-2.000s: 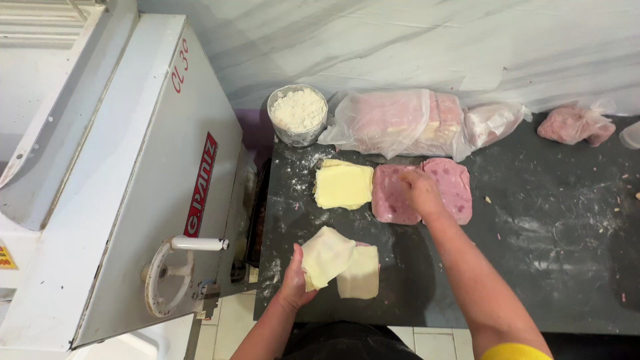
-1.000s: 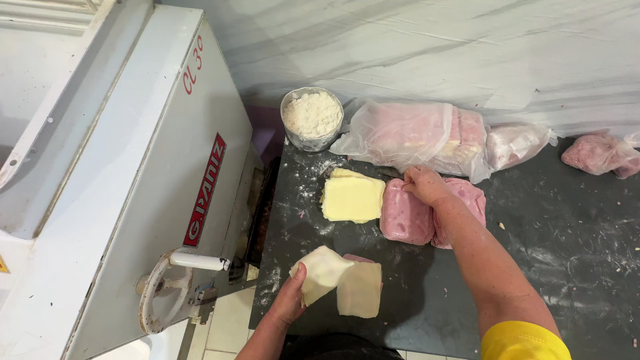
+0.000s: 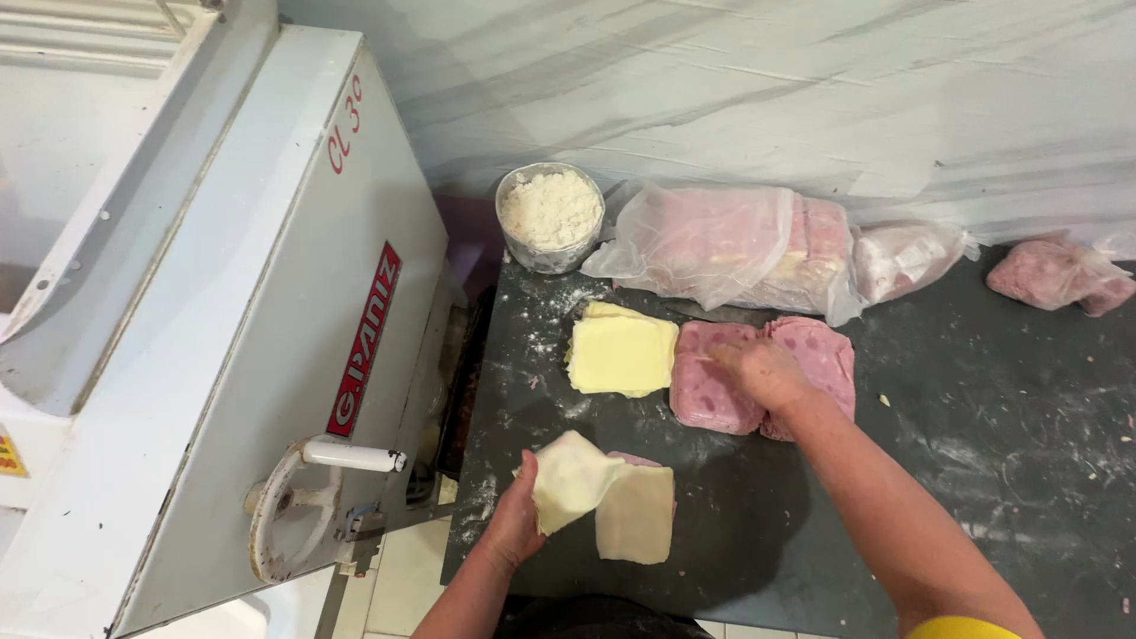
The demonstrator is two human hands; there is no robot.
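Note:
My left hand (image 3: 519,515) holds up a pale, floppy square sheet (image 3: 572,479), perhaps dough or cheese, over the dark worktop. A second pale sheet (image 3: 635,515) lies just right of it, with a pink edge showing beneath. My right hand (image 3: 761,371) is over the left stack of sliced ham (image 3: 710,404), fingertips at its top; whether they pinch a slice cannot be told. Another ham stack (image 3: 821,364) sits beside it, partly under my wrist. To the left of the ham is a stack of yellow cheese slices (image 3: 621,351).
A metal tub of flour (image 3: 550,213) stands by the wall. Right of it lie a large plastic-wrapped ham block (image 3: 728,240) and smaller bags of meat (image 3: 910,257) (image 3: 1056,275). A knife blade (image 3: 723,312) lies behind the stacks. A G.Paniz machine (image 3: 293,337) with handwheel (image 3: 293,510) stands left.
My right hand has shifted from the far edge of the left ham stack toward its middle. My left hand still holds the pale sheet.

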